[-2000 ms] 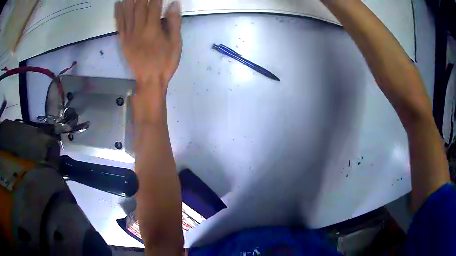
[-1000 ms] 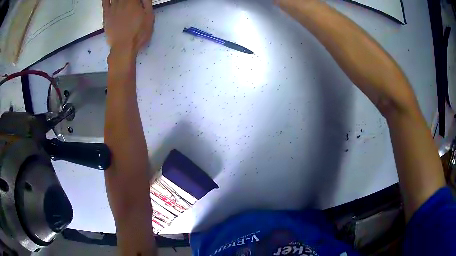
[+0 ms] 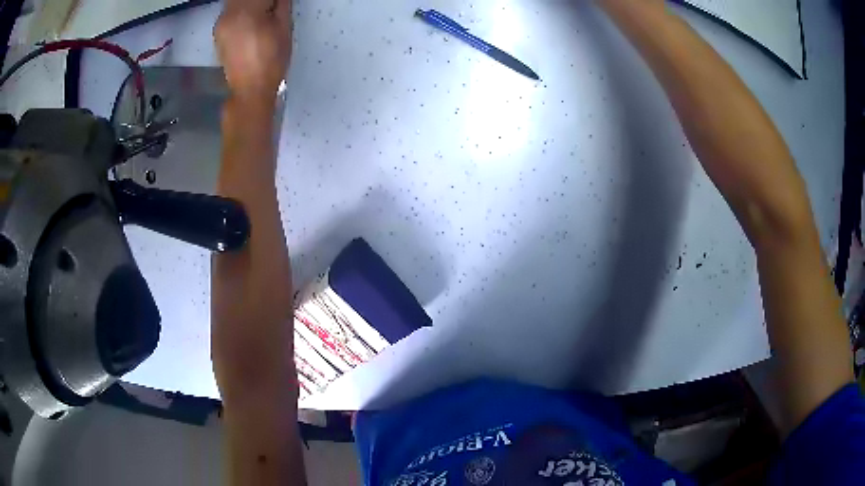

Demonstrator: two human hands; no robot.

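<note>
My left hand [image 3: 254,43] is at the top left edge, partly cut off, and its fingers cannot be made out. My left forearm crosses over part of the shiny base plate [image 3: 185,104]. My right hand is beyond the top edge; only its wrist and forearm show on the right. A blue pen [image 3: 479,45] lies on the table at the top middle. The wrapped weight [image 3: 356,313], white with red print and a dark navy end, lies near the table's front edge, just right of my left forearm.
The cutting machine [image 3: 81,275] stands at the left, its black handle [image 3: 185,214] pointing towards my left forearm. A red-wrapped cord arches at the upper left. White paper with a dark edge [image 3: 759,28] lies at the top right. The pale table [image 3: 531,218] is speckled with lint.
The view has shifted. The white-topped lay that crossed the top has moved away from me, leaving only parts at the corners. My left hand has moved up towards the edge.
</note>
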